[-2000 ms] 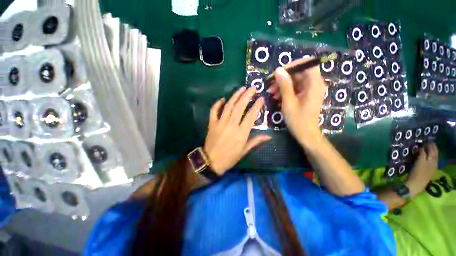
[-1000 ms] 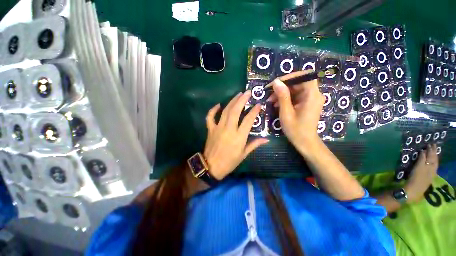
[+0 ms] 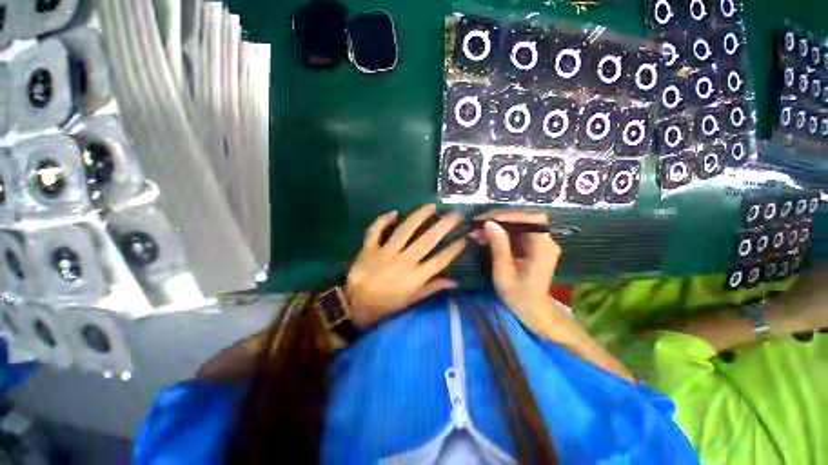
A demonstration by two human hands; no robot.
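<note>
My right hand (image 3: 522,259) holds slim black tweezers (image 3: 536,227), their tip pointing left over the dark dotted sheet (image 3: 608,243) at the near bench edge. My left hand (image 3: 409,259) lies with fingers spread at the sheet's left end, close to the tweezer tip; it seems to hold nothing. Whether a small piece is at the tip cannot be told. Just beyond both hands lies the clear film-covered tray (image 3: 495,88) of rounded black back covers (image 3: 517,118) with white rings, in rows. Neither hand touches it.
White blister trays (image 3: 118,245) lean in a tall stack at left. Two glossy black housings (image 3: 373,42) lie at the upper middle. More ringed sheets (image 3: 704,86) lie to the right, one smaller sheet (image 3: 776,241) near a neighbour's yellow-green sleeve (image 3: 717,381).
Both hands have left the ringed tray for the dotted sheet nearer my body, the right still holding the tweezers. The view has shifted, and the neighbour's hand is off the small ringed sheet.
</note>
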